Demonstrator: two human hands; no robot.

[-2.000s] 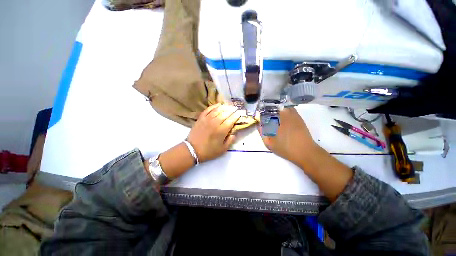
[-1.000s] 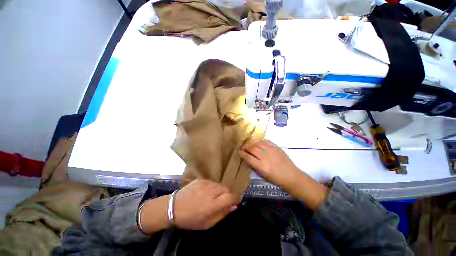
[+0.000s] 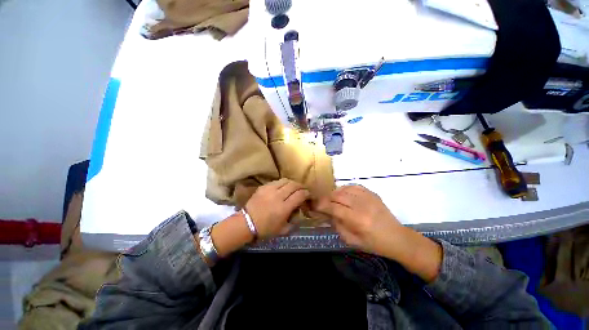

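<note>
A khaki garment piece (image 3: 248, 142) lies bunched on the white table, left of and in front of the needle area, lit by the machine's lamp. My left hand (image 3: 276, 205) grips the cloth's near edge. My right hand (image 3: 361, 216) pinches the same edge just right of it, fingertips almost touching the left ones. The part between the fingers is partly hidden. The presser foot and needle area (image 3: 303, 126) stands behind the hands, at the cloth's far right. A grey-blue guard (image 3: 333, 138) sits right of it.
The white sewing machine head (image 3: 387, 38) spans the back. Pink and blue thread snips (image 3: 455, 149) and a screwdriver (image 3: 504, 164) lie at right. An edge ruler (image 3: 465, 234) runs along the front edge. More khaki cloth lies at the back left (image 3: 197, 16) and below the table at left (image 3: 64, 290).
Since one second ago, my left hand has moved up from the table's front edge to beside my right hand. The cloth's near end is gathered up between them. The camera view has shifted.
</note>
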